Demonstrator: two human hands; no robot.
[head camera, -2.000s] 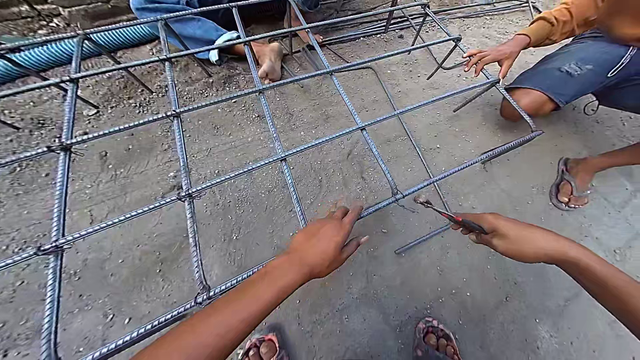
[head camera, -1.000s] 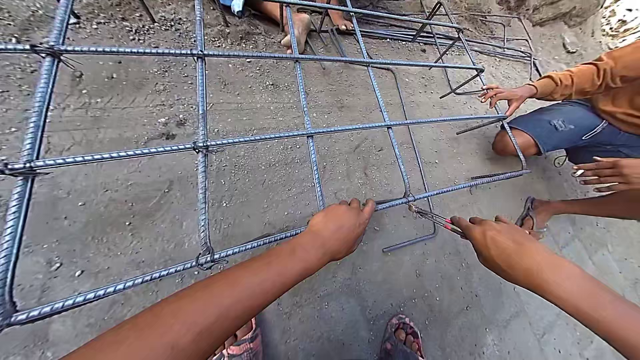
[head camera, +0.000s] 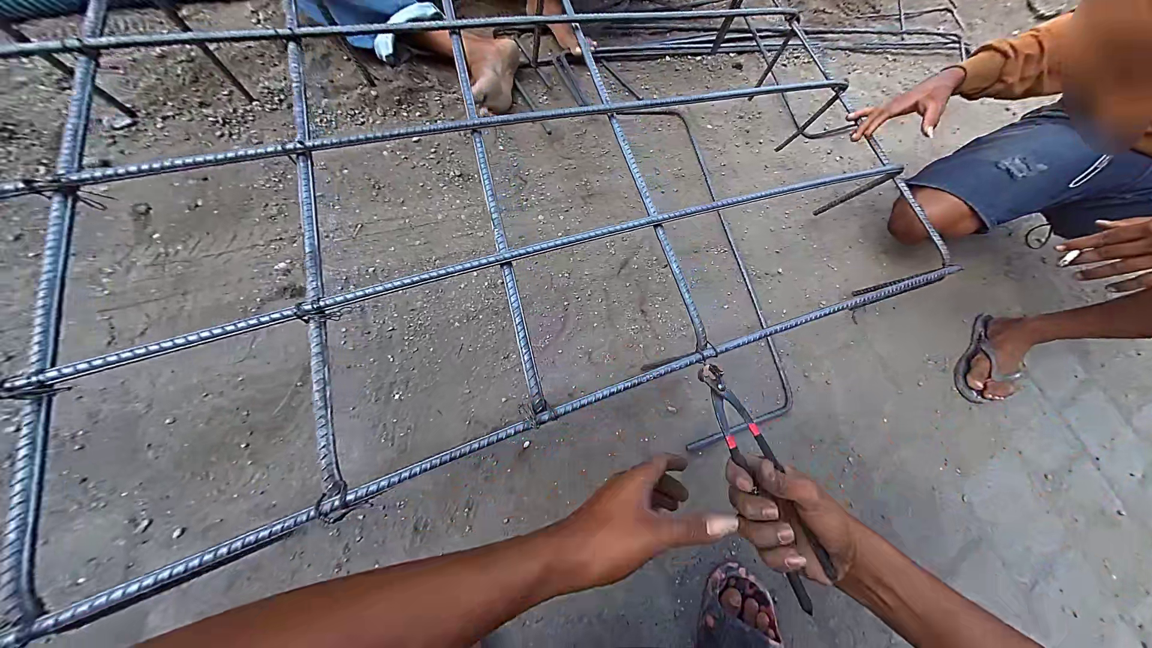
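Observation:
My right hand (head camera: 796, 517) grips the handles of a pair of end-cutting nippers (head camera: 742, 423). Their jaws are at the tie wire (head camera: 708, 354), where a cross bar meets the near long bar of the rebar grid (head camera: 450, 452). My left hand (head camera: 634, 517) is just left of the nippers' handles, fingers spread and holding nothing. Twisted wire also binds other crossings, such as the wire tie (head camera: 331, 499) at lower left.
A co-worker's hand (head camera: 909, 103) rests at the grid's far right end, with a sandalled foot (head camera: 994, 360) nearby. Another person's bare foot (head camera: 493, 72) is behind the grid. A bent rebar (head camera: 783, 369) lies below the right part. My own sandalled foot (head camera: 738, 607) is at the bottom.
My left hand has let go of the near bar and moved back toward my right hand. The nippers, beside the crossing two seconds ago, are now at its tie.

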